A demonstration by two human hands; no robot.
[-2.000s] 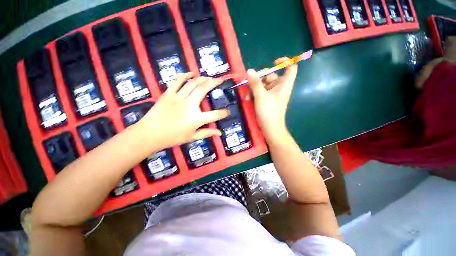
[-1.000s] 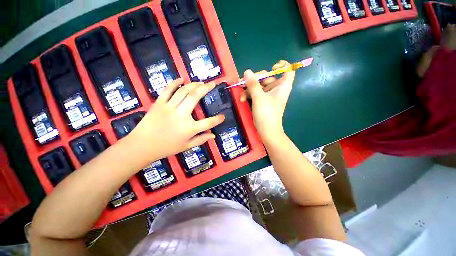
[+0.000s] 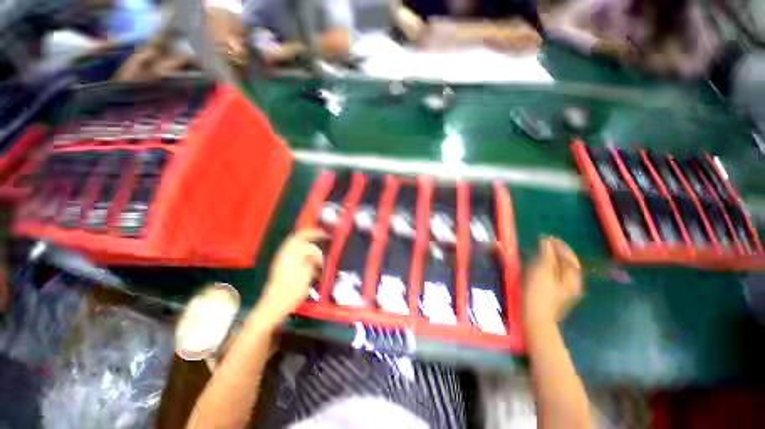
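The view is blurred. A red-orange foam tray (image 3: pixel 513 293) with black keypad phones (image 3: pixel 392 293) in two rows lies in front of me. The phones show white labels in the near row. My left hand (image 3: pixel 294 272) is at the tray's left edge, fingers bent over the leftmost phones; whether it grips the tray is blurred. My right hand (image 3: pixel 554 281) is just beyond the tray's right edge, fingers closed. A faint thin tool with a pink end (image 3: pixel 619 275) sticks out to its right; its tip cannot be made out.
Stacked red-orange trays (image 3: pixel 226 184) with phones lean at the left. Another filled tray (image 3: pixel 625 251) lies at the right. A cream oval dish (image 3: pixel 207 322) is at the bench edge, with shiny clear plastic (image 3: pixel 105 360) lower left. People's arms and hands (image 3: pixel 335 38) show across the bench.
The view has swung up and wider, showing the stacked trays and far bench. My left hand has left the phone for the tray's left side. My right hand is now off the phones, outside the tray.
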